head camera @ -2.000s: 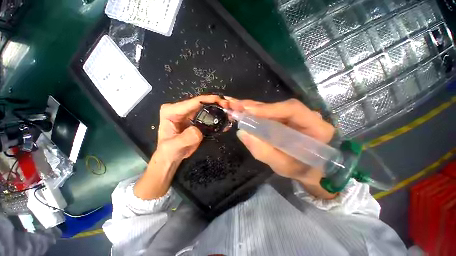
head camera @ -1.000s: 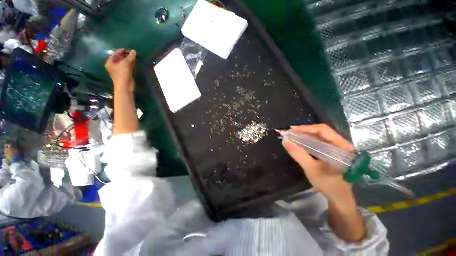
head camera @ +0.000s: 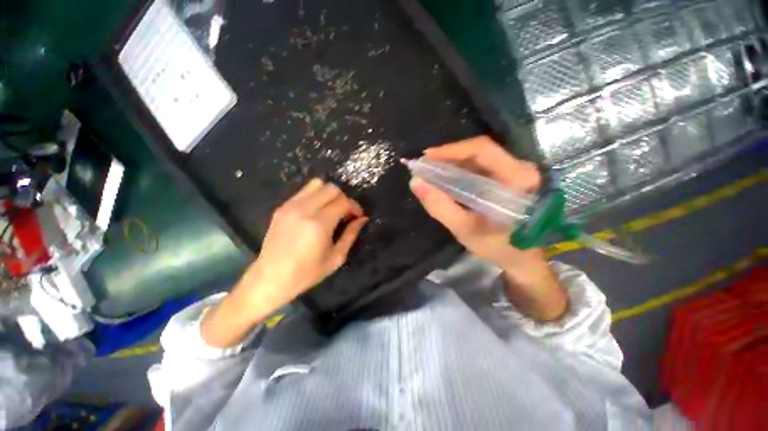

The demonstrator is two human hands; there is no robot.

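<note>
My right hand [head camera: 488,198] holds a clear dispensing syringe [head camera: 463,187] with a green cap [head camera: 541,220]. Its fine pinkish tip points left, just right of a silvery heap of tiny parts [head camera: 366,163] on the black tray [head camera: 278,126]. My left hand [head camera: 312,236] is low over the tray, below and left of the heap, with thumb and index fingertips close together. Whether a tiny part is between them cannot be told. No round black unit is visible. More tiny pieces [head camera: 333,88] lie scattered on the tray above the heap.
A white card [head camera: 178,80] lies on the tray's left side. A clear blister tray [head camera: 623,93] is at the right. Red trays [head camera: 724,349] stand at the lower right beyond yellow floor lines. White and red items and a dark panel are at the left.
The round black unit in my left hand is gone from view. My left hand reached out to the far upper left, then came back over the tray. The silvery heap, hidden at first, is uncovered.
</note>
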